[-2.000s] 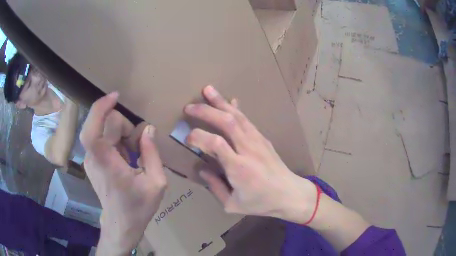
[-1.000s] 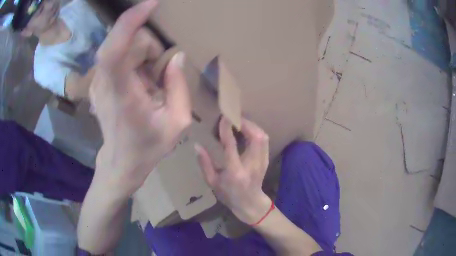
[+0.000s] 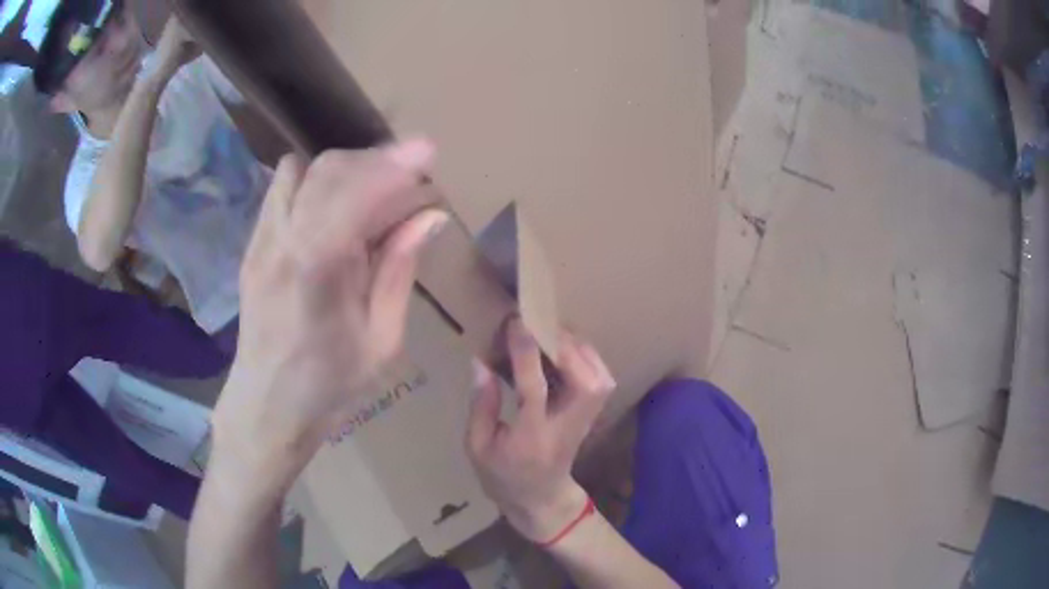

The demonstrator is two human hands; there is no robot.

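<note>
A large brown outer carton (image 3: 598, 115) fills the middle of the view, with FURRION in dark print on its lower face. A dark gap runs along its edge at the upper left. My left hand (image 3: 328, 276) grips the carton edge between thumb and fingers at the lower end of that gap. My right hand (image 3: 541, 426) has its fingertips at the base of a raised triangular cardboard flap (image 3: 535, 276) on the same edge. A dark slit shows in the edge between my hands. What lies under my right fingertips is hidden.
A person in a white shirt (image 3: 173, 184) stands at the upper left, one arm raised. White boxes (image 3: 150, 414) and a bright green item (image 3: 52, 547) are at the lower left. Flat cardboard sheets (image 3: 851, 253) cover the floor at right. My purple-clad knee (image 3: 702, 483) is beside the carton.
The triangular flap, flat two seconds ago, now stands up from the edge. My right hand has moved down to its base. The dark gap at the upper left looks wider.
</note>
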